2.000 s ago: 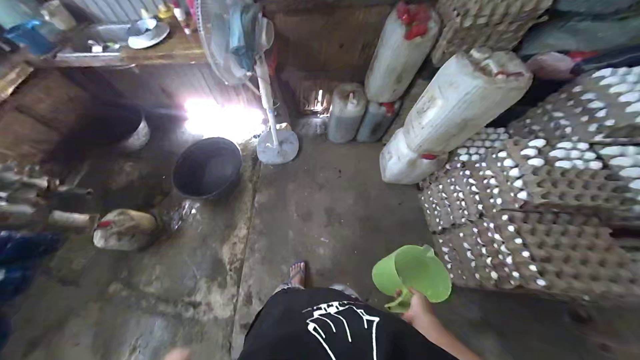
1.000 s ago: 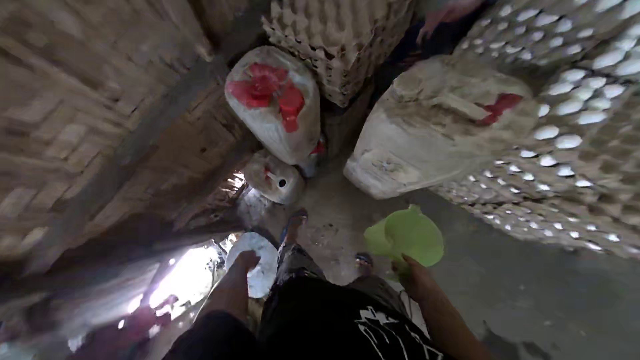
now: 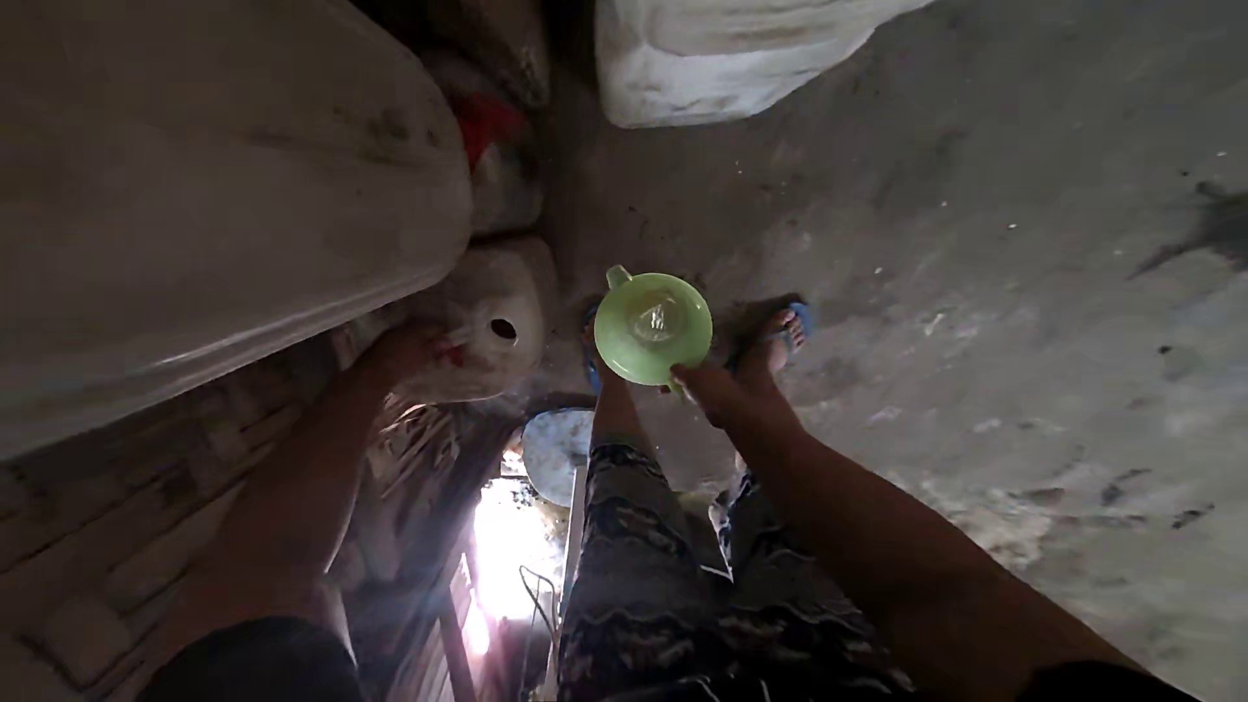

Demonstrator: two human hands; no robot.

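Observation:
A light green plastic pitcher (image 3: pixel 655 330) is held at its lower edge by my right hand (image 3: pixel 707 390); its spout or handle points up and left, and a clear shine shows inside it. On the left, my left hand (image 3: pixel 411 349) is at the top of a whitish plastic jerrycan (image 3: pixel 517 292), beside its round uncapped opening. Something red shows by the fingers, and shadow hides whether they grip the can's handle. The pitcher is held to the right of the jerrycan, apart from it.
A large whitish jerrycan (image 3: pixel 234 166) fills the upper left, with a smaller container with a red part (image 3: pixel 492 136) beside it. Another white jerrycan (image 3: pixel 721 58) stands at the top. The round fan base (image 3: pixel 558 453) lies near my sandalled feet, by a woven wall (image 3: pixel 195 468) and a bright gap.
My left hand has moved from near the fan base to the uncapped jerrycan. My right hand still holds the green pitcher. The view has moved in close over the containers.

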